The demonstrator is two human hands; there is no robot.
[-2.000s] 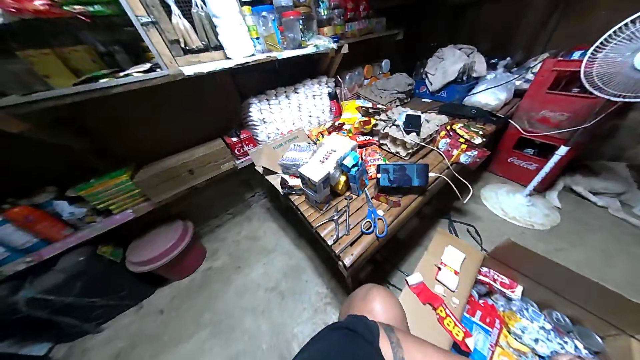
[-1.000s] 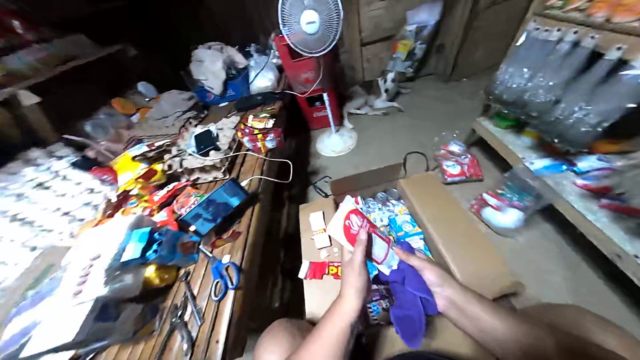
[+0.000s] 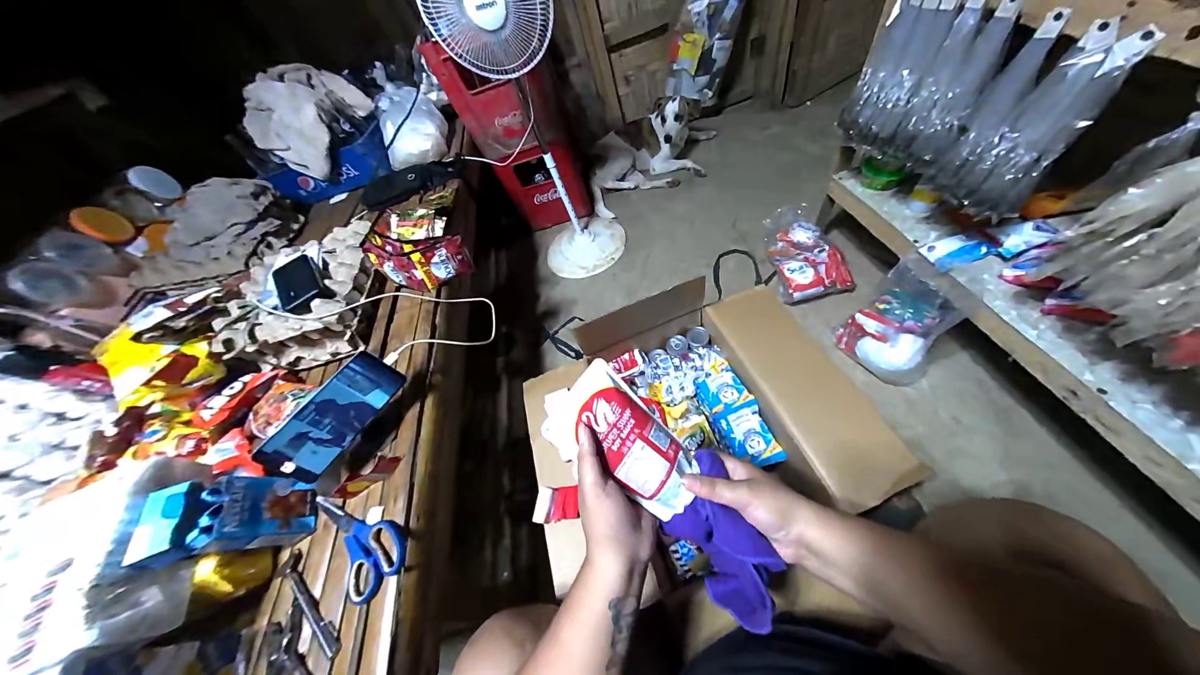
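Note:
Over an open cardboard box (image 3: 797, 403), my left hand (image 3: 614, 506) grips the side of a soy sauce pouch (image 3: 637, 445) with a red and white front. My right hand (image 3: 750, 502) holds a purple cloth (image 3: 727, 562) against the pouch's lower end, its thumb on the pouch. The cloth hangs down in loose folds. Inside the box, beyond the pouch, lie blue packets (image 3: 736, 412), yellow packets and several cans (image 3: 677, 345). The pouch and my hands hide part of the box's contents.
Left, a slatted wooden bench (image 3: 412, 441) bears blue-handled scissors (image 3: 375, 553), a lit phone (image 3: 333, 417) and snack packs. Ahead stand a fan (image 3: 586, 248) and red crates (image 3: 539, 187); a dog (image 3: 656, 150) lies behind. Bagged goods (image 3: 808, 258) lie near the right shelf (image 3: 1031, 337).
The view has swung right since two seconds ago. Both hands, out of view then, hold the pouch and purple cloth in the later frames. From one second ago, the hold looks much the same.

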